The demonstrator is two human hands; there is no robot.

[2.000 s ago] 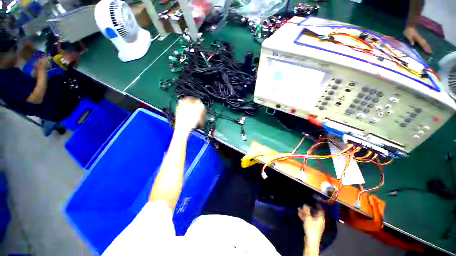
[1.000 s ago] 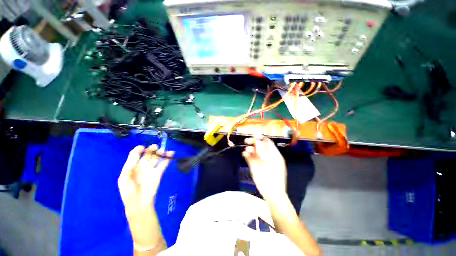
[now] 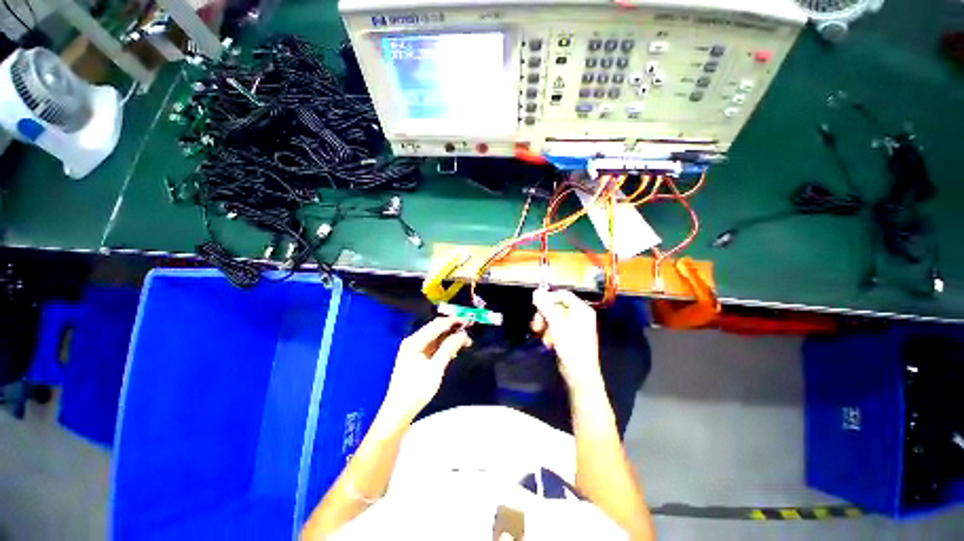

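Note:
My left hand (image 3: 431,357) holds a small bright green strip (image 3: 471,314) with pale ends, just below the bench edge. My right hand (image 3: 562,322) is at the front of the orange fixture strip (image 3: 634,277), fingers pinched near the white end of a coloured lead; what lies between its fingertips is too small to tell. Orange and red test leads (image 3: 579,215) loop from the beige cable tester (image 3: 624,90) to the strip. A yellow piece (image 3: 444,279) sits at the strip's left end.
A pile of black cables (image 3: 285,137) lies left of the tester, a smaller cable group (image 3: 898,201) to the right. A large blue tote (image 3: 217,391) stands below left, another blue tote (image 3: 851,417) below right. A white fan (image 3: 61,106) stands far left.
The view has swung right and settled over the tester. My left hand came from the cable pile and tote side to the fixture. The black cable between my hands no longer shows; the green strip does.

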